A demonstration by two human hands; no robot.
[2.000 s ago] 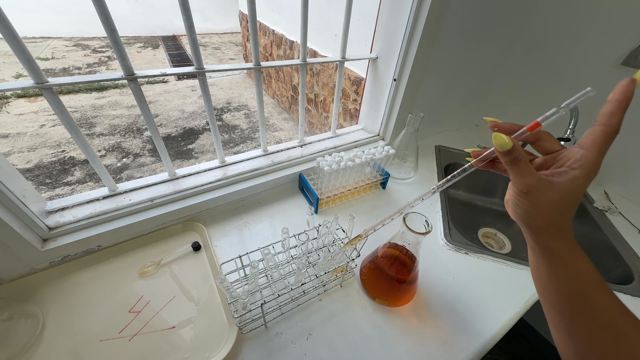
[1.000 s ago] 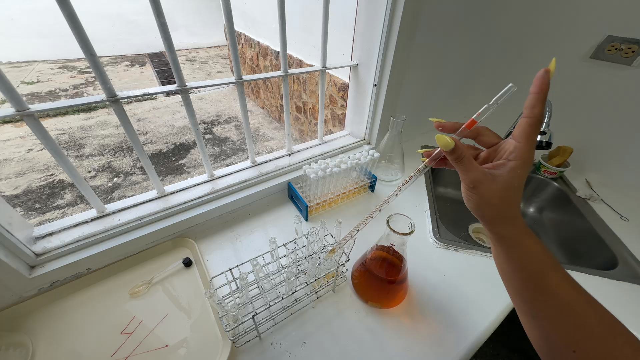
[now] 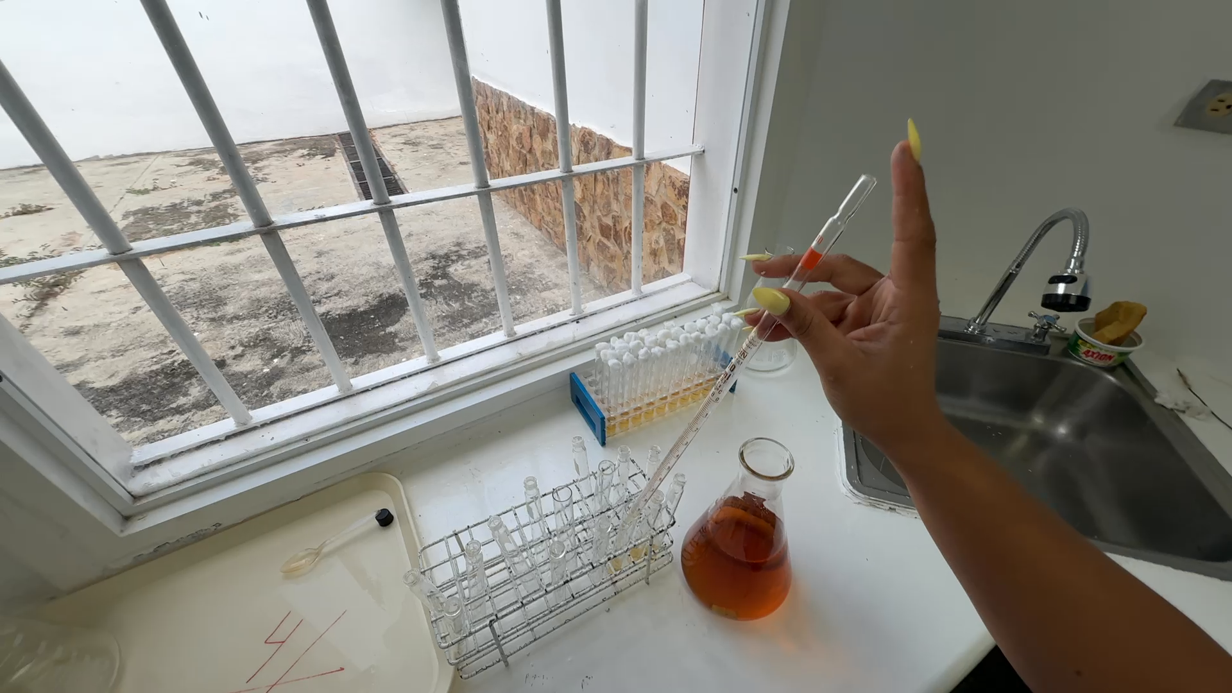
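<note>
Between thumb and fingers, my right hand (image 3: 866,327) holds a graduated glass pipette (image 3: 717,385) with an orange band, its index finger pointing up. The pipette slants down to the left, its lower end among the glass test tubes (image 3: 534,500) in a wire rack (image 3: 500,640); which tube it meets is unclear. Some tubes at the rack's right end hold a little yellowish liquid. Just right of the rack stands an Erlenmeyer flask (image 3: 739,549) of amber liquid. Behind, a blue rack (image 3: 589,409) holds capped tubes (image 3: 659,361) with yellow liquid at the bottom. My left hand is out of view.
A cream tray (image 3: 399,577) with red marks, holding a small black-capped item (image 3: 332,544), lies at left. An empty clear flask (image 3: 772,351) stands partly behind my hand. At right are a steel sink (image 3: 1049,452), a faucet (image 3: 1035,245) and an Axion tub (image 3: 1105,346). A barred window (image 3: 385,202) is behind.
My right hand has turned more upright, and the pipette is held at a steeper slant. Its lower end remains at the wire rack. The view has shifted, showing more of the sink and faucet.
</note>
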